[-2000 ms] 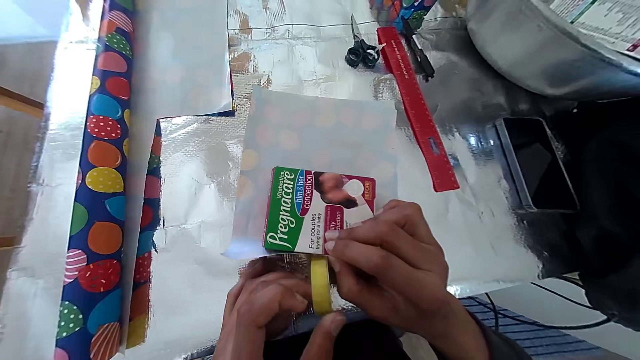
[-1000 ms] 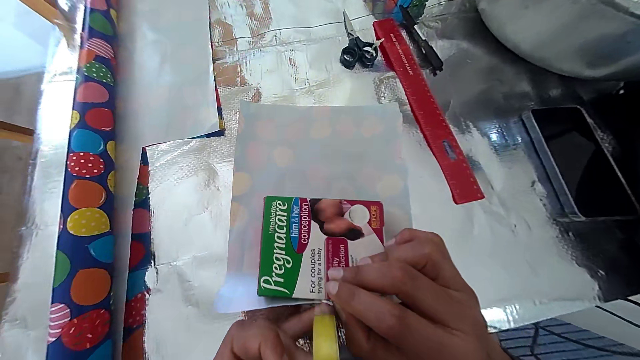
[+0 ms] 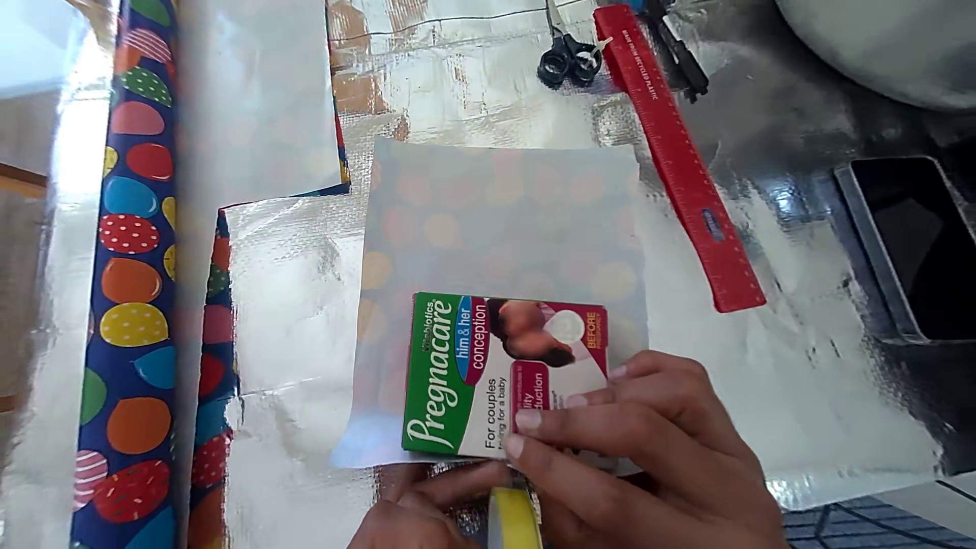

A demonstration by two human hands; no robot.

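A green, white and magenta supplement box (image 3: 450,381) lies on a cut sheet of wrapping paper (image 3: 488,221), its pale inner side up. The fingertips of my right hand (image 3: 648,442) rest on the box's right part and lower edge. Below the box, at the bottom edge of the view, a yellow roll of tape (image 3: 515,518) stands on edge between my hands. My left hand (image 3: 427,511) is beside the roll with its fingers bent near the paper's lower edge; whether it grips the tape cannot be told, as part of it is hidden.
A roll of balloon-patterned wrapping paper (image 3: 137,305) lies at the left, partly unrolled. Scissors (image 3: 568,61), a red plastic ruler (image 3: 679,160) and a black pen-like tool (image 3: 679,53) lie at the top. A phone (image 3: 915,244) and a large metal vessel (image 3: 884,46) are at the right. Foil covers the surface.
The yellow tape roll was higher, just under the box and between both hands, two seconds ago; it is now lower, partly out of view. The view has shifted and come closer.
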